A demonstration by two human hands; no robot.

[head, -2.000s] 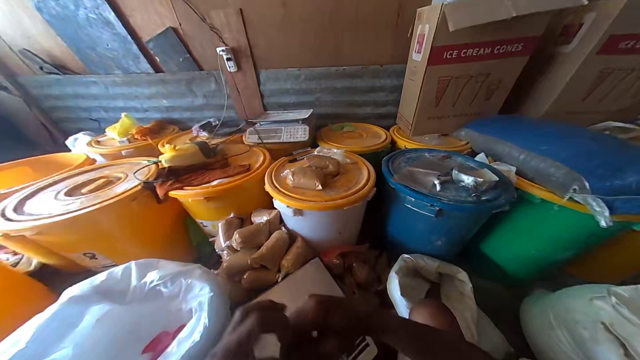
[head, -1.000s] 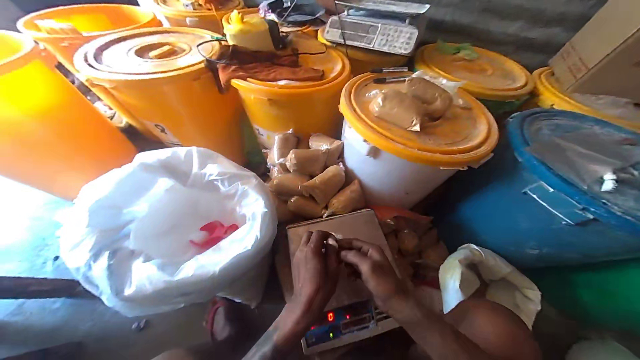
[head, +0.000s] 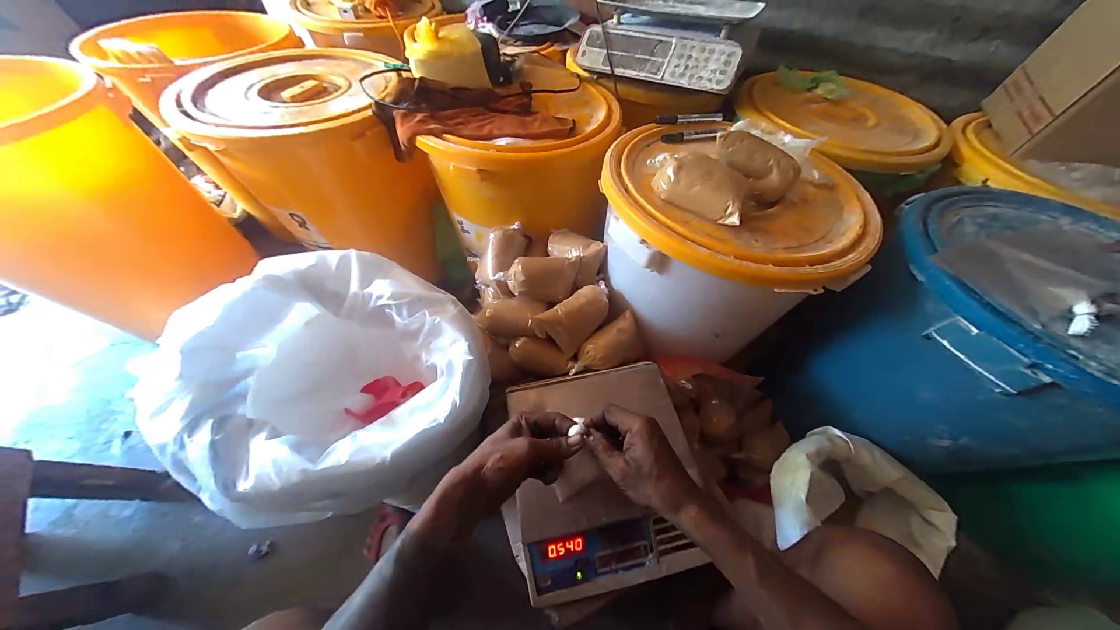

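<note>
Over the flat pan of a digital scale point(head: 604, 385), my left hand point(head: 525, 451) and my right hand point(head: 639, 459) meet fingertip to fingertip. Both pinch a small white thing point(head: 577, 429); too little of it shows to tell what it is. Under the fingers lies a pale item point(head: 579, 477), mostly hidden, perhaps a small bag. Red digits glow on the scale's front panel. Just behind the pan, filled clear plastic bags of brown powder point(head: 570, 315) are piled up. A large white sack point(head: 328, 385) stands to the left with a red item point(head: 385, 398) inside.
Lidded yellow buckets point(head: 302, 149) line the back. A white bucket point(head: 700, 302) with a yellow lid carries more brown bags point(head: 704, 185) and markers point(head: 691, 118). To the right are a blue barrel point(head: 875, 367) and an open pale sack point(head: 862, 499). A second scale point(head: 661, 57) stands behind.
The view has tilted down and closer since two seconds ago. The scale's red digits have changed since one second ago. My hands stay together over the pan.
</note>
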